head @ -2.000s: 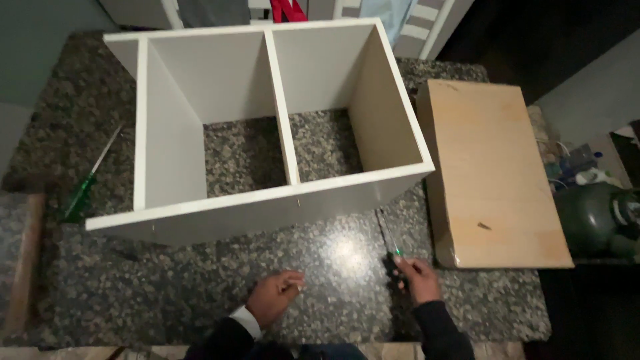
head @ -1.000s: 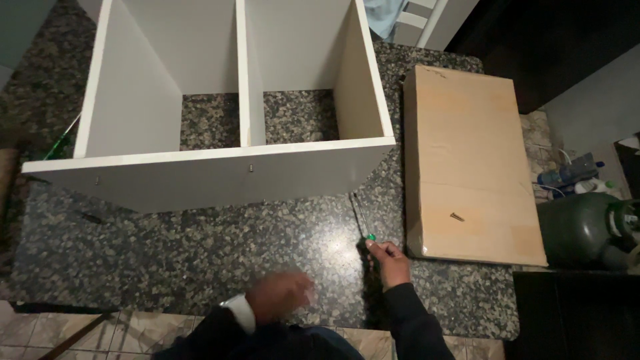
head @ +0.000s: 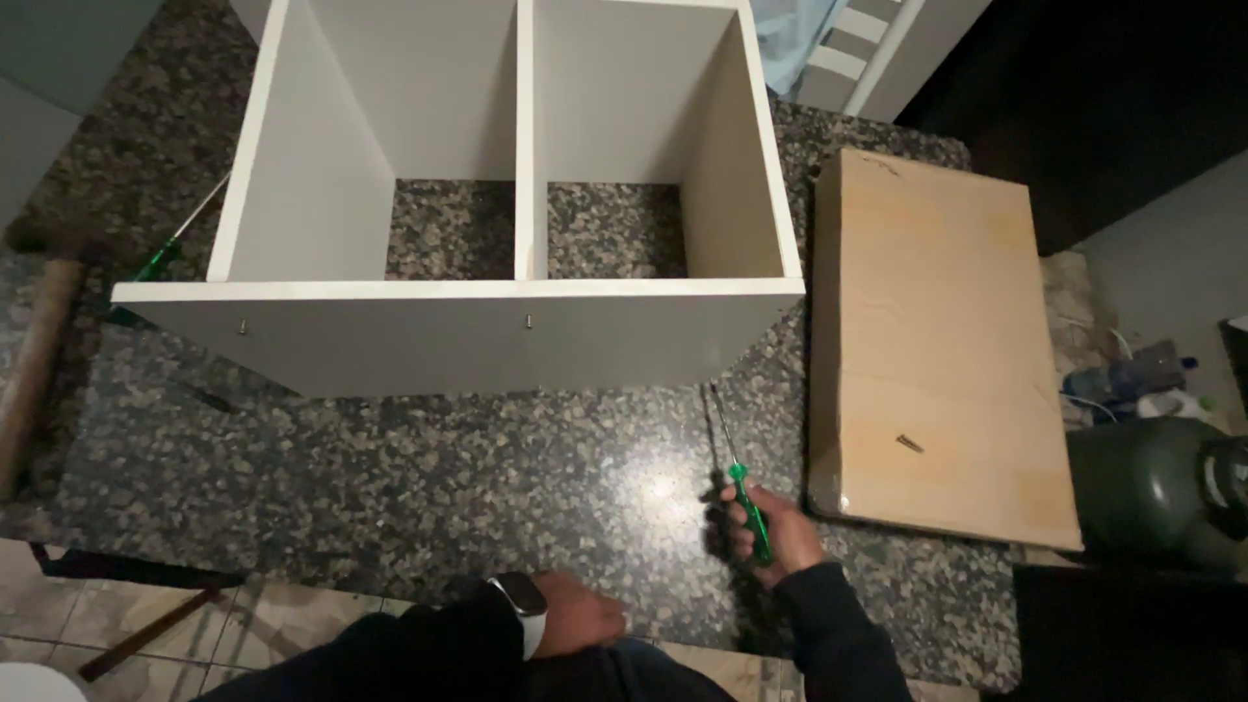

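My right hand (head: 775, 531) holds a screwdriver (head: 749, 507) by its green handle, the shaft pointing up toward the lower right of a white two-compartment cabinet carcass (head: 458, 290). My left hand (head: 582, 614), below a wristwatch, rests near the counter's front edge; its fingers are partly hidden and I cannot tell whether it holds anything. Two screws, one at the left (head: 243, 327) and one near the divider (head: 528, 321), stick out of the carcass's near panel. A second green screwdriver (head: 161, 255) lies at the left, partly behind the panel.
A closed cardboard box (head: 941, 341) lies on the granite counter (head: 439, 487) at the right, with screws (head: 910, 444) on top. A hammer (head: 44, 361) lies at the far left. Beyond the box stand a dark green gas cylinder (head: 1150, 487) and a plastic bottle (head: 1150, 370).
My left hand has moved down toward the counter's front edge, close to my body. My right hand still holds the screwdriver. The view has shifted.
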